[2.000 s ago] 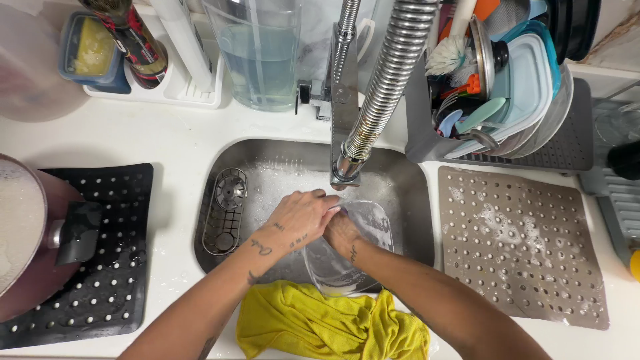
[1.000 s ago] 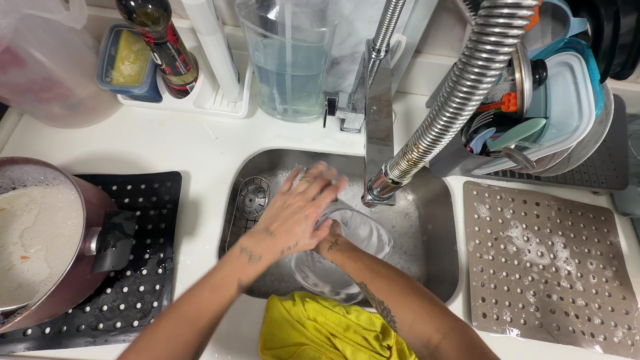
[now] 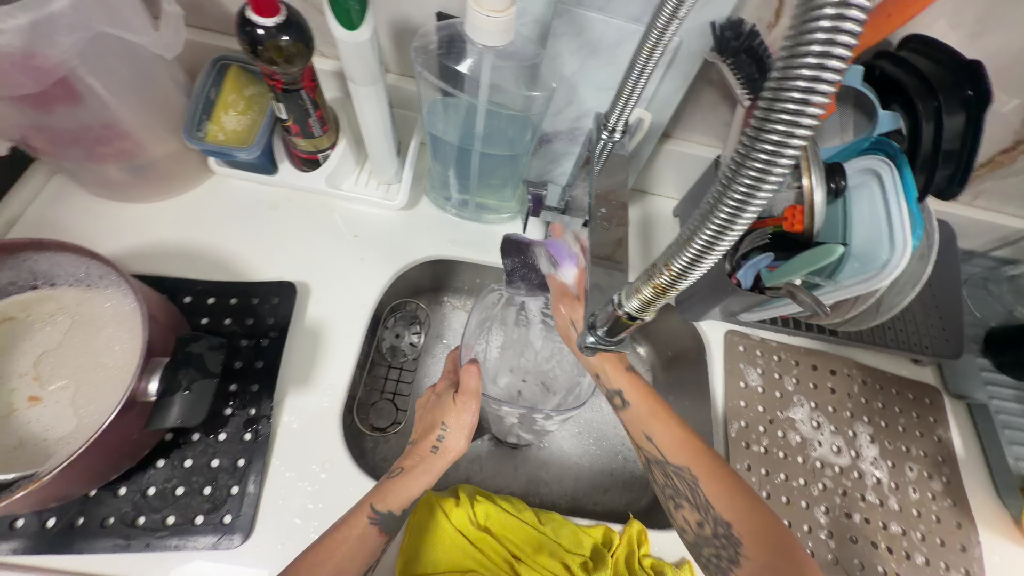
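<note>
My left hand [image 3: 452, 408] grips the left rim of a clear, soapy plastic container [image 3: 524, 360], which is tilted over the steel sink [image 3: 496, 480]. At the container's far side, my right hand [image 3: 568, 288] holds a sponge [image 3: 528, 264] with a dark face and a foamy purple part; the faucet partly covers that hand. The steel faucet head [image 3: 604, 332] hangs just over my right wrist. A wire rack [image 3: 392, 368] lies at the sink's left side. Over the front edge of the sink is a yellow cloth [image 3: 520, 536].
A pot with whitish liquid [image 3: 72, 384] stands on a black mat [image 3: 232, 448] at left. Behind the sink are a soap dispenser [image 3: 480, 120], a dark bottle [image 3: 296, 96] and a sponge tub [image 3: 232, 116]. Right of it lie a beige mat [image 3: 856, 456] and a loaded dish rack [image 3: 704, 288].
My hands have moved apart: the left is now at the container's left rim, the right at its far side with the sponge now visible. The view has shifted closer and rightward objects sit differently.
</note>
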